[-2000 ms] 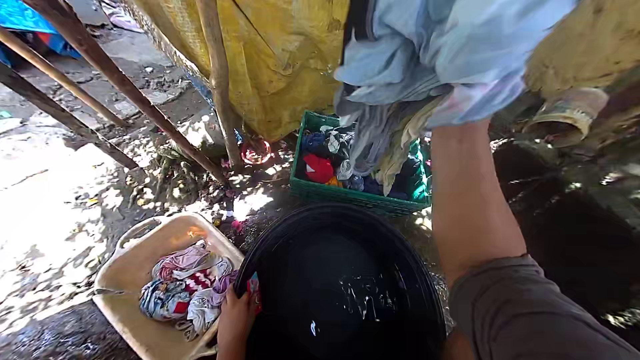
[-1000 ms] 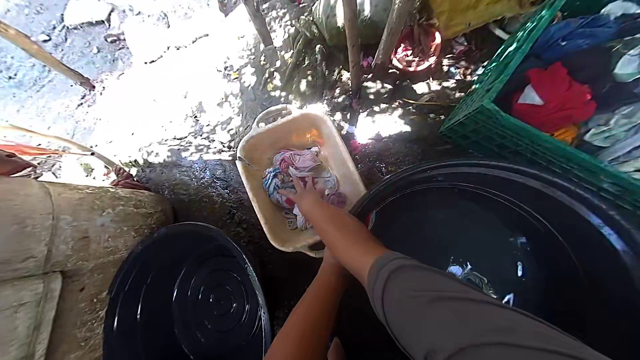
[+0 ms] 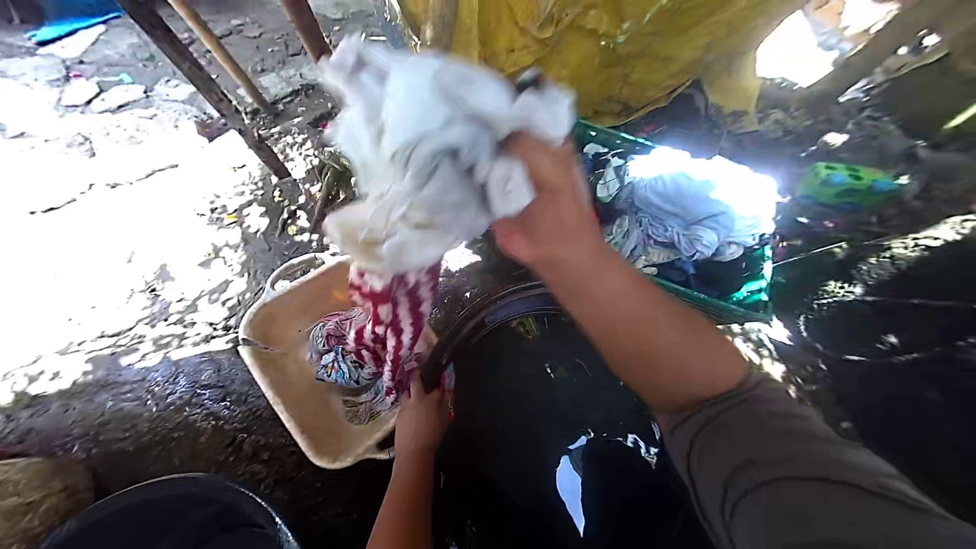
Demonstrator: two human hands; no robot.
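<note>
My right hand (image 3: 545, 202) is raised, gripping a bundle of white cloth (image 3: 427, 145) that is blurred by motion. A red-and-white patterned cloth (image 3: 393, 324) hangs below the bundle, over a beige plastic basin (image 3: 293, 396); whether it is joined to the bundle is unclear. More patterned clothes (image 3: 343, 366) lie in that basin. My left hand (image 3: 423, 415) is low at the left rim of a large black tub (image 3: 518, 427) holding dark water, beside the beige basin; a small bit of colourful material shows by its fingers. Light-blue cloth (image 3: 679, 206) is heaped in a green plastic crate (image 3: 717, 305).
Another black tub (image 3: 175, 511) stands at the bottom left. Wooden poles (image 3: 206, 84) rise beyond the beige basin. A yellow tarp (image 3: 602, 53) hangs behind the crate. A green plastic object (image 3: 846, 185) lies on wet ground at the right.
My right hand has risen out of the beige basin with white cloth in it. My left hand has moved to the black tub's rim. The view has swung right.
</note>
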